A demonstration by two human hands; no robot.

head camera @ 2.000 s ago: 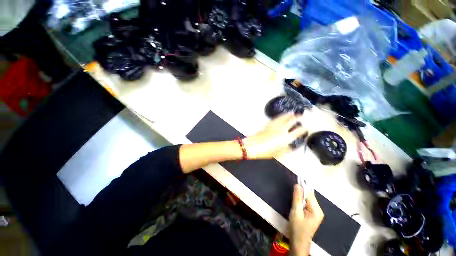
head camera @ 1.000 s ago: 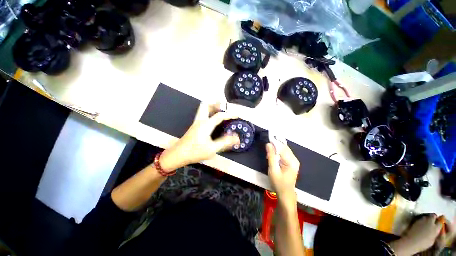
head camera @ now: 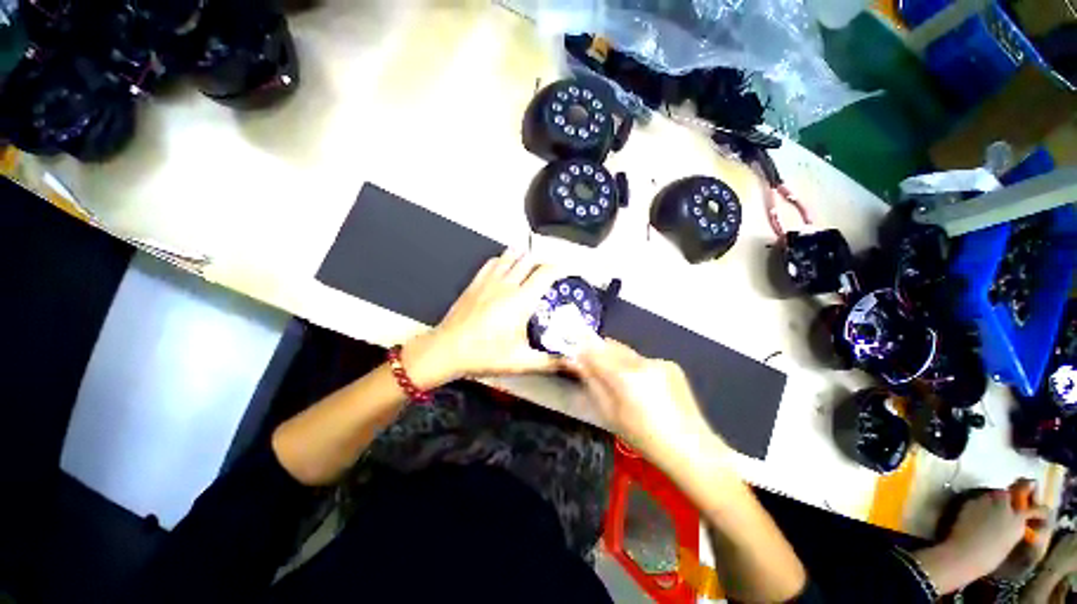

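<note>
My left hand (head camera: 490,319), with a red bead bracelet at its wrist, holds a black camera head (head camera: 575,302) over the dark work mat (head camera: 408,254). The head's dotted round face points up. My right hand (head camera: 632,383) presses a small white wiping cloth (head camera: 569,329) on the lower part of that face. The cloth hides part of the LED ring. Three more camera heads stand behind the mat: one at the back (head camera: 576,118), one just in front of it (head camera: 578,198), and one to the right (head camera: 699,217).
Open black housings (head camera: 880,334) lie at the right. A heap of black parts (head camera: 71,106) lies at the back left. A plastic bag (head camera: 720,47) and black cables (head camera: 709,94) are at the back. A neighbour's hand (head camera: 986,537) holds something orange at the lower right.
My left hand first reached to the back of the bench, then brought a camera head to the mat. My right hand has since moved left, bringing the cloth onto its face.
</note>
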